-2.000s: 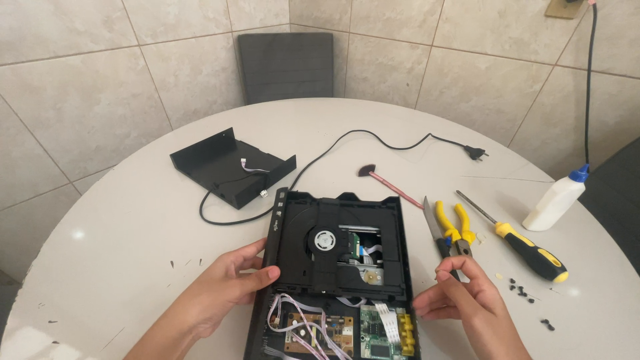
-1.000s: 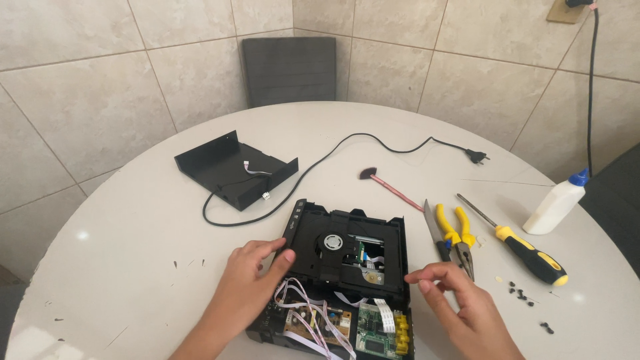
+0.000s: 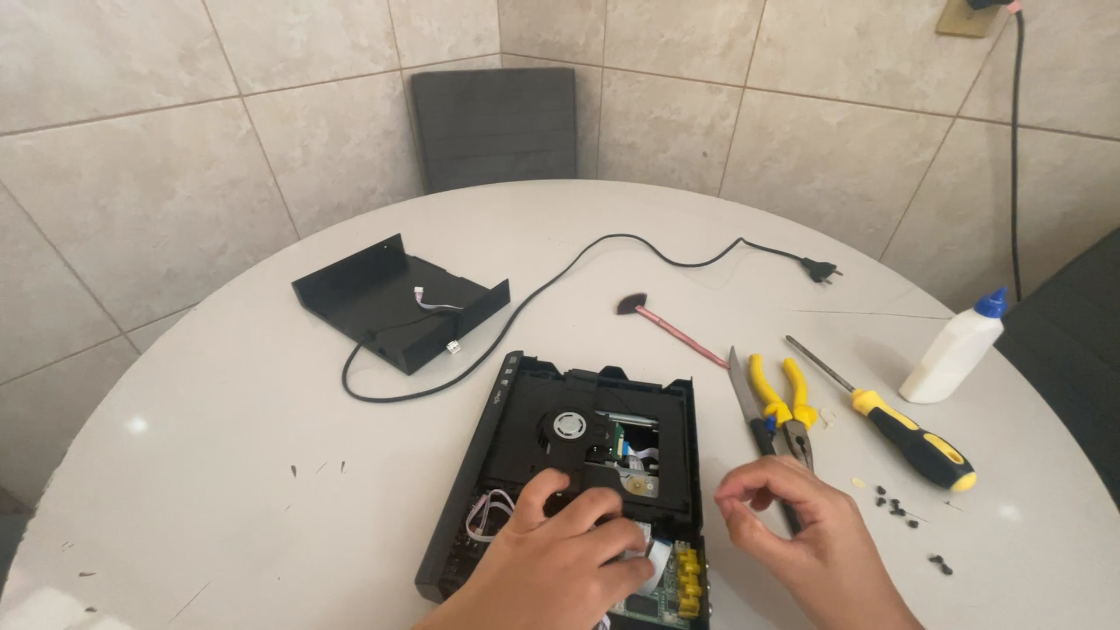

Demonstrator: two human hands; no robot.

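Note:
An opened disc player [image 3: 542, 385] lies on the table, its black disc drive [image 3: 560, 455] and round silver hub in view. My left hand [image 3: 569, 551] rests over the lower middle of the player with its fingers spread and bent; whether the fingertips hold anything is hidden. Beneath and beside it show a white ribbon cable [image 3: 652, 564], pinkish wires [image 3: 486, 516] and a green circuit board with yellow connectors [image 3: 689, 582]. Just right of the player, my right hand [image 3: 787, 525] is raised with thumb and index fingertips close together, over the black handle of a knife [image 3: 744, 394]; nothing shows between them.
Yellow-handled pliers [image 3: 779, 394], a screwdriver [image 3: 910, 433], small black screws [image 3: 897, 507] and a white bottle with a blue cap [image 3: 954, 350] are at the right. A pink-handled brush [image 3: 678, 332] lies behind. A black metal cover [image 3: 394, 306] and power cord [image 3: 560, 280] lie farther back.
My left hand has left the player's left edge and moved right over its lower middle, covering part of the wires and boards. My right hand has come away from the player's right edge.

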